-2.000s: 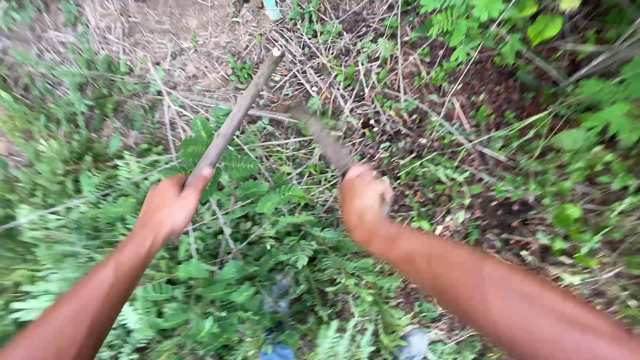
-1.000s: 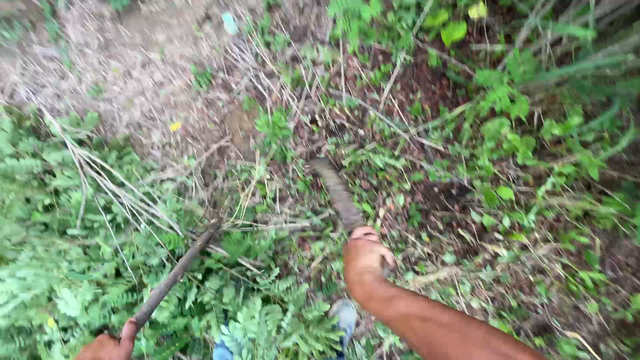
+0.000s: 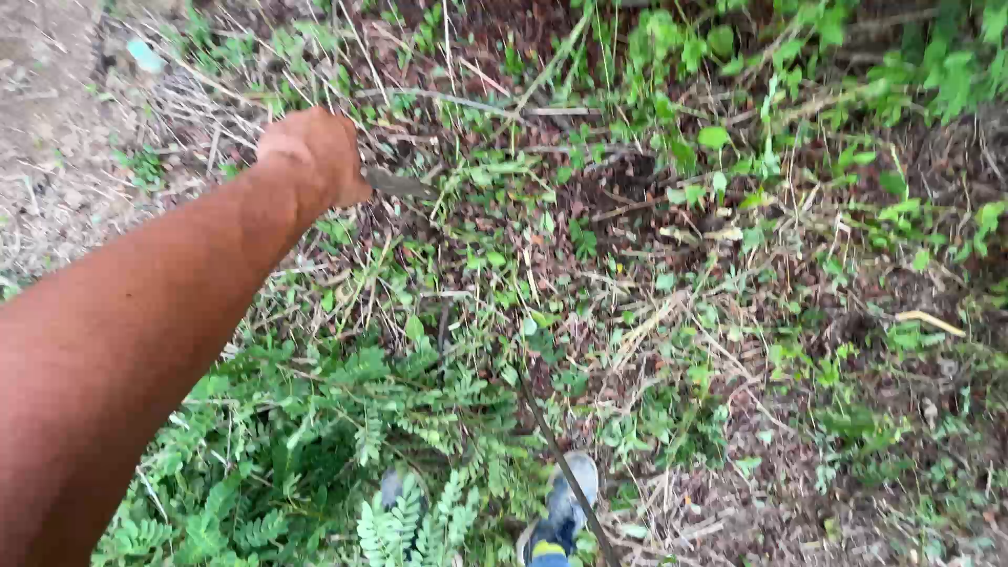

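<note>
My left hand (image 3: 315, 157) reaches in on a long forearm from the left edge, closed around a grey-brown stick (image 3: 398, 185). Only a short, blurred length of the stick shows, pointing right from the fist over low weeds and dry litter. My right hand is out of frame. A thin dark long object (image 3: 563, 465) slants up from the bottom edge, passing in front of a shoe (image 3: 579, 476); its lower end is cut off, and whether it is a blade or a stick is unclear.
Feathery-leaved green plants (image 3: 276, 441) cover the lower left, partly hiding the other shoe (image 3: 391, 487). Taller leafy growth (image 3: 953, 63) stands at the upper right. Dry stems (image 3: 654, 323) lie on the ground. A pale turquoise object (image 3: 145, 57) lies at the upper left.
My left hand has moved up and forward in view. My right hand, earlier shut on a blurred blade-like tool, has left the frame. The view has shifted toward the right.
</note>
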